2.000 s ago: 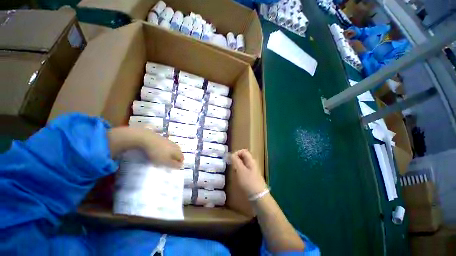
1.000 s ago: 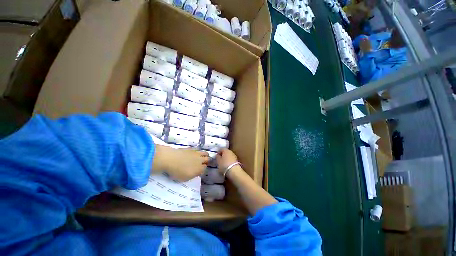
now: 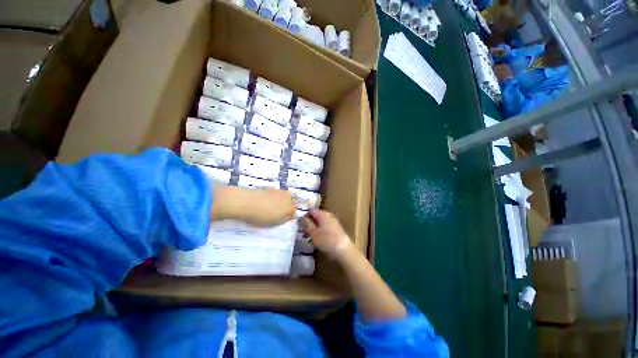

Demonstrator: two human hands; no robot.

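An open brown carton [image 3: 363, 175] directly before me holds white cylindrical units [image 3: 261, 146] lying in three columns. My left hand [image 3: 269, 207] reaches in over the lower units and holds a white label sheet [image 3: 231, 249] with faint grey print, which covers several units. My right hand [image 3: 327, 233] is at the carton's right side, its thumb and finger pinched together beside the left fingertips, over the right column. Whether a label is between the right fingertips is too small to tell.
A neighbouring carton [image 3: 358, 42] with units stands beyond. A closed carton [image 3: 49, 66] is at the left. The green bench [image 3: 413, 273] at the right bears a printed sheet [image 3: 415, 66] and a grey metal bar [image 3: 539, 115]. A coworker in blue [image 3: 535, 80] is at the upper right.
The view has shifted toward the carton since the first frame. Both hands have come together over the right column. The sheet has moved right and now lies flatter across the lower units.
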